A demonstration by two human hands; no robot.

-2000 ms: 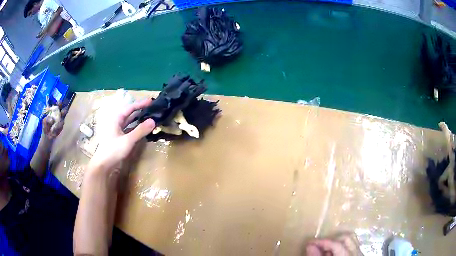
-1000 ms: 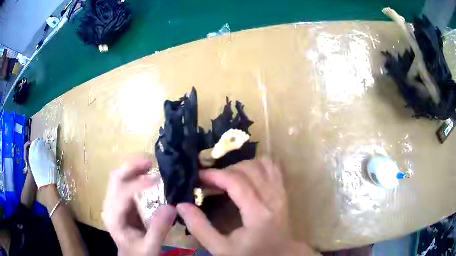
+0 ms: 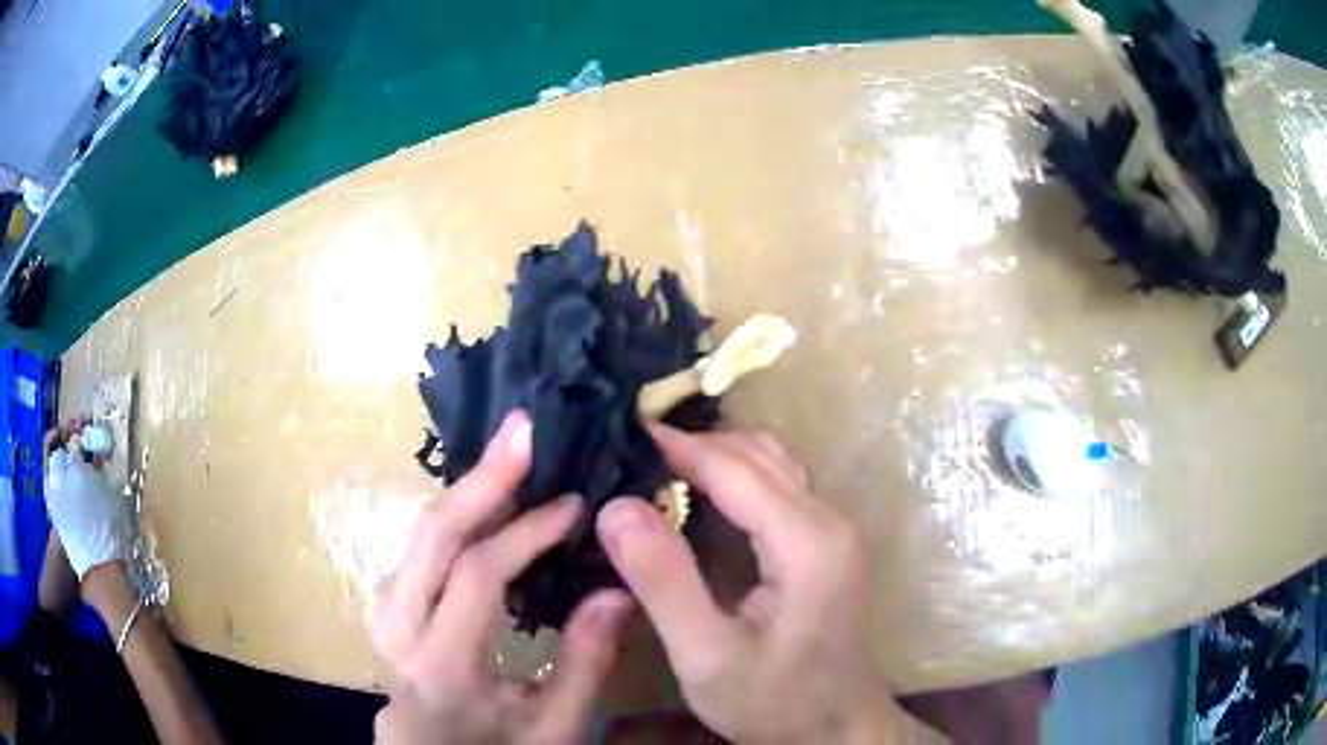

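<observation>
A ragged black assembly is held just above the tan table, in front of me. A cream limb part sticks out of its right side. A small cream end piece shows at its lower right edge, beside my right thumb. My left hand grips the clump's lower left with fingers and thumb. My right hand grips its lower right, its index finger just under the limb part. Both hands are bare. The fingertips are partly hidden in the black folds.
A white glue bottle with a blue tip lies at right. An open black assembly and a brown tag lie at upper right. Another black assembly sits on the green belt. A neighbour's white-gloved hand is at far left.
The black clump has turned and spread wider, its limb part now further right. Both hands have shifted their hold and moved slightly right in view. Earlier, only my left hand held it near the belt.
</observation>
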